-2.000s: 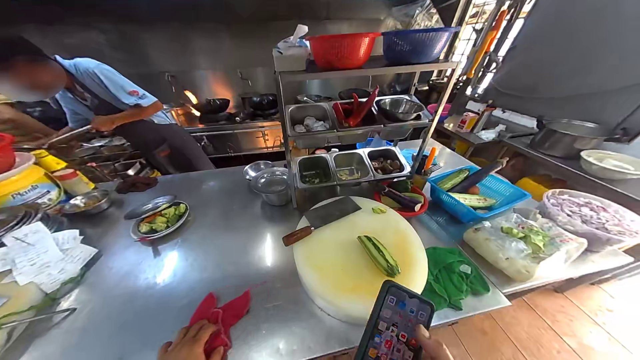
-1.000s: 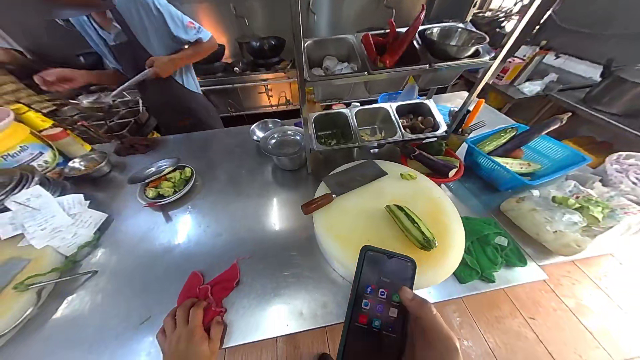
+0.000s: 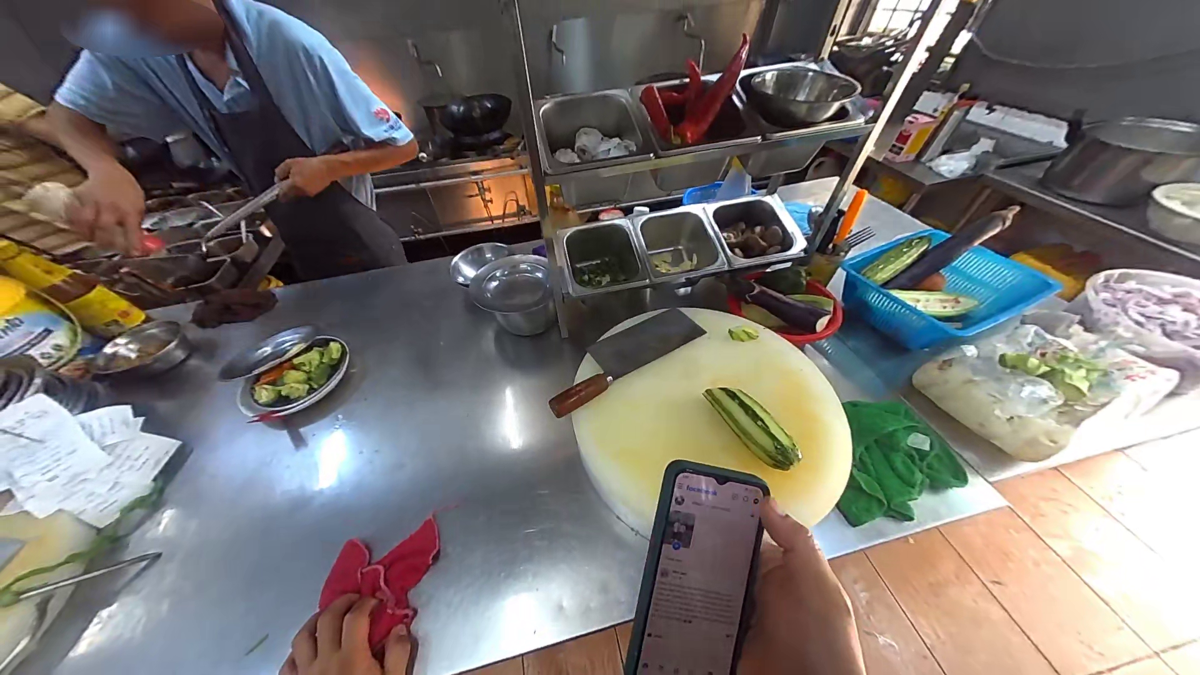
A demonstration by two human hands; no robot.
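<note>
My left hand (image 3: 349,639) rests on a crumpled red cloth (image 3: 382,579) at the near edge of the steel counter, its fingers closed over the fabric. Held upright in my right hand (image 3: 797,600) is a smartphone (image 3: 701,572) in a green case, its screen lit. Behind the phone lies a round white cutting board (image 3: 637,450). On the board are a partly peeled green cucumber or similar gourd (image 3: 753,428), a small green piece (image 3: 742,333) and a cleaver (image 3: 647,344) with a wooden handle. A green cloth (image 3: 895,459) lies against the board's right side.
A plate of cut vegetables (image 3: 298,375), paper slips (image 3: 80,459) and metal bowls (image 3: 516,291) stand on the counter. Beyond is a rack with steel food pans (image 3: 600,253). A blue basket (image 3: 947,281) and a bagged food (image 3: 1012,384) are at right. A co-worker (image 3: 272,122) works behind.
The phone's screen has gone from app icons to a page with text and a picture. My left hand stays on the red cloth. The co-worker's arms have moved. The view has come closer to the counter.
</note>
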